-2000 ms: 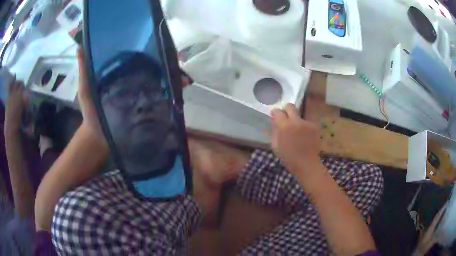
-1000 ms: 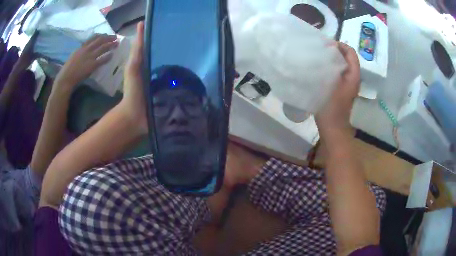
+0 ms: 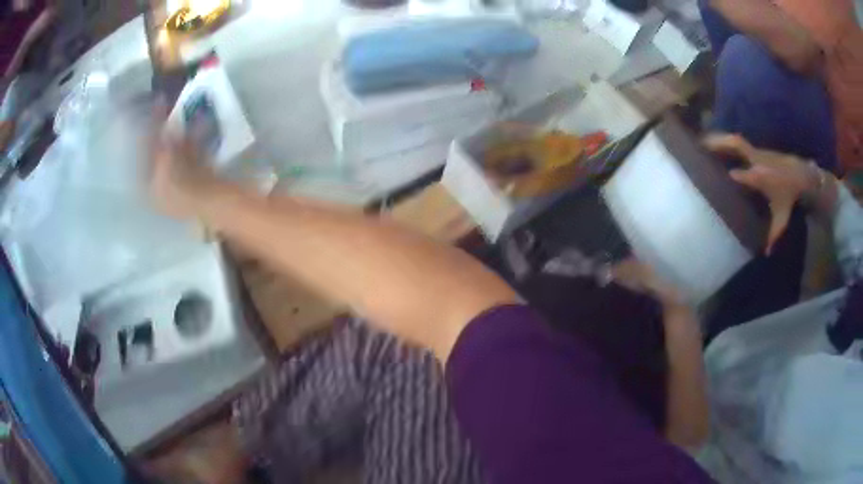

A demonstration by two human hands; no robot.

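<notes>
My right hand (image 3: 180,180) is blurred at the left, at the end of my outstretched arm. It appears shut on the edge of a clear plastic sleeve (image 3: 95,203), which spreads to its left; the fingers are not sharp. The mirror dash cam (image 3: 43,388) is cut off by the lower left edge, its blue face and black rim showing, tilted. A white box tray (image 3: 166,293) with round and small cut-outs lies beside it, partly under the plastic. My left hand is not in view.
A retail box (image 3: 222,109) stands behind my right hand. Blue-wrapped mirrors (image 3: 426,52) lie on white boxes (image 3: 388,123). An open box (image 3: 473,189) holds a yellow-brown item (image 3: 539,161). At right, a person's hands are at a dark-and-white box (image 3: 672,217).
The view has swung to the right. The mirror has shifted to the left edge, and my left hand has left the picture. My right arm now reaches across to the left.
</notes>
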